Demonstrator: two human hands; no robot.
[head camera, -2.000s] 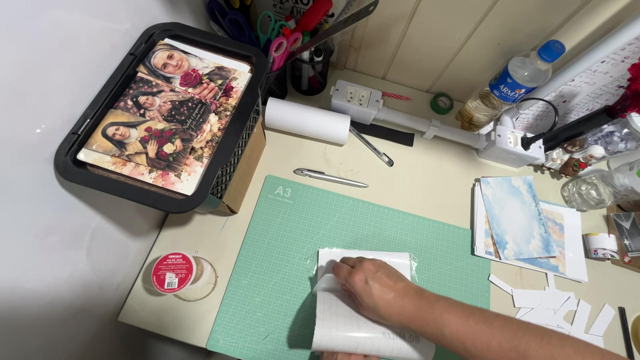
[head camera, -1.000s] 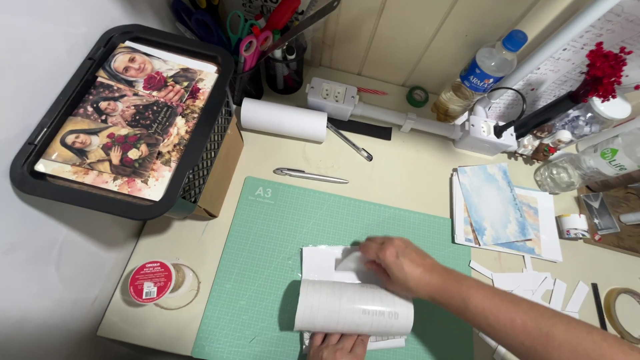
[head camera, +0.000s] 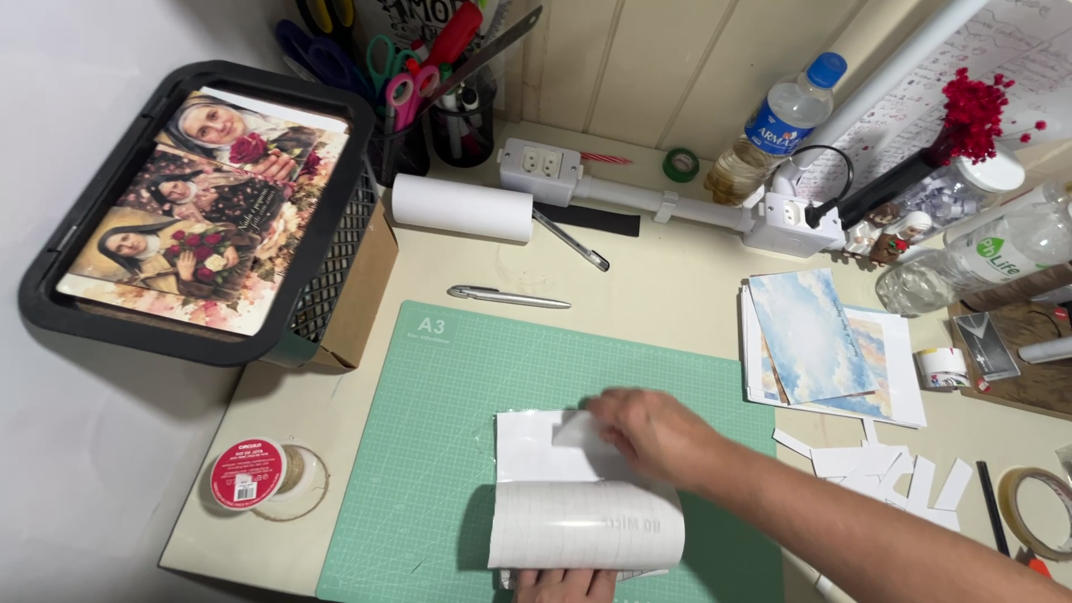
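Note:
A sheet of printed backing paper (head camera: 586, 528) curls over into a half roll above a white sheet (head camera: 536, 452) with a clear film edge, on the green A3 cutting mat (head camera: 452, 368). My right hand (head camera: 653, 431), slightly blurred, is at the white sheet's upper right, where a small white flap (head camera: 578, 431) stands up by the fingertips; whether the fingers pinch it is unclear. At the bottom edge, the fingers of my left hand (head camera: 565, 586) lie flat on the near edge of the work, just below the curl, partly out of view.
Left of the mat are a spool of cord (head camera: 249, 474) and a black-rimmed basket (head camera: 335, 276) with printed pictures. A silver pen (head camera: 509, 296) and a paper roll (head camera: 461, 208) lie beyond the mat. To the right are sky-printed cards (head camera: 812, 335), paper strips (head camera: 879, 469) and a tape roll (head camera: 1037, 511).
The backing paper has curled toward me, baring more of the white sheet. My right hand has moved from the sheet's left part to its upper right.

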